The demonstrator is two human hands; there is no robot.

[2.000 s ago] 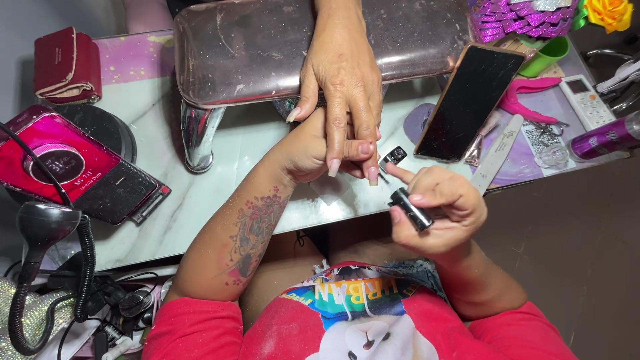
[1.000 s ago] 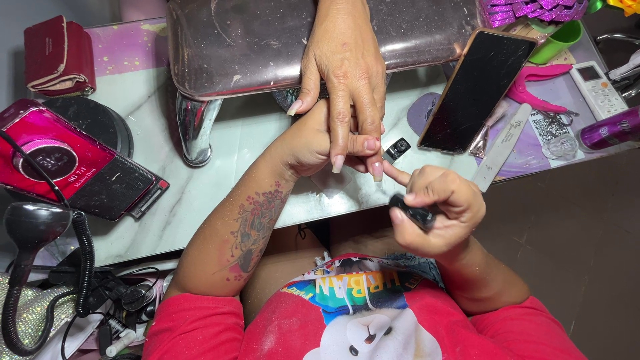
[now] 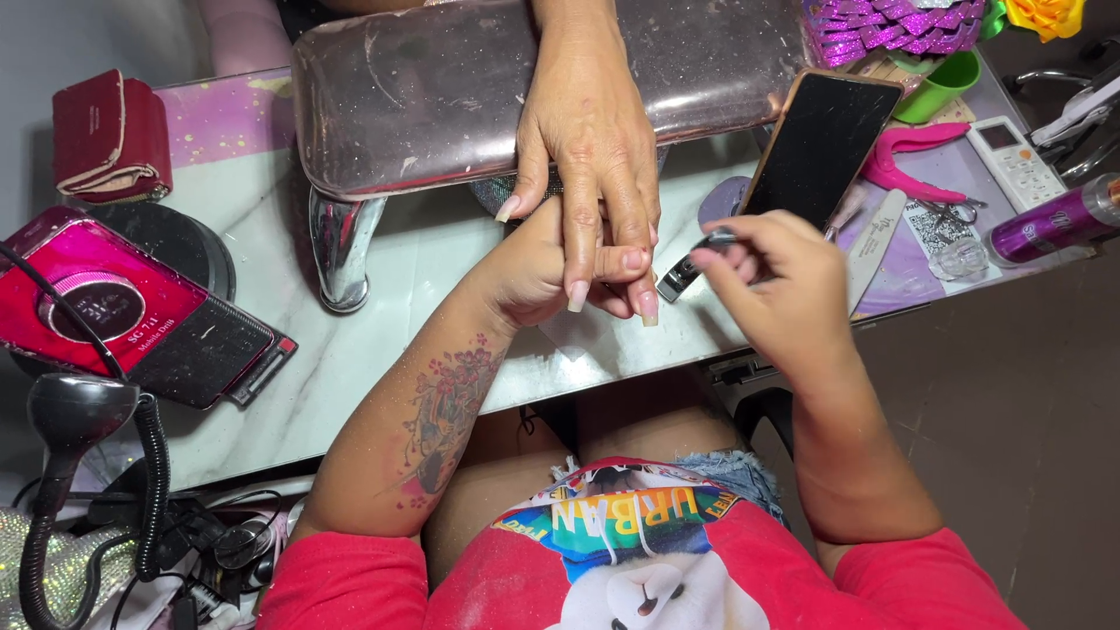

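My left hand holds the fingers of another person's hand, my thumb resting across them. That hand comes from the top over a padded armrest, with long pale nails pointing toward me. Right of these fingers, my right hand has its fingers closed around a small black object, mostly hidden, its dark end showing at the fingertips. Just below it, a small black bottle or case lies on the marble-look table.
A phone leans at the right, near a nail file, pink holder, remote control and purple can. Left are a red wallet, nail drill unit and black lamp-like device. The armrest's chrome leg stands on the table.
My right hand has moved up, from beside the other person's fingertips to over the small black bottle or case on the table. My left hand keeps its hold on the fingers.
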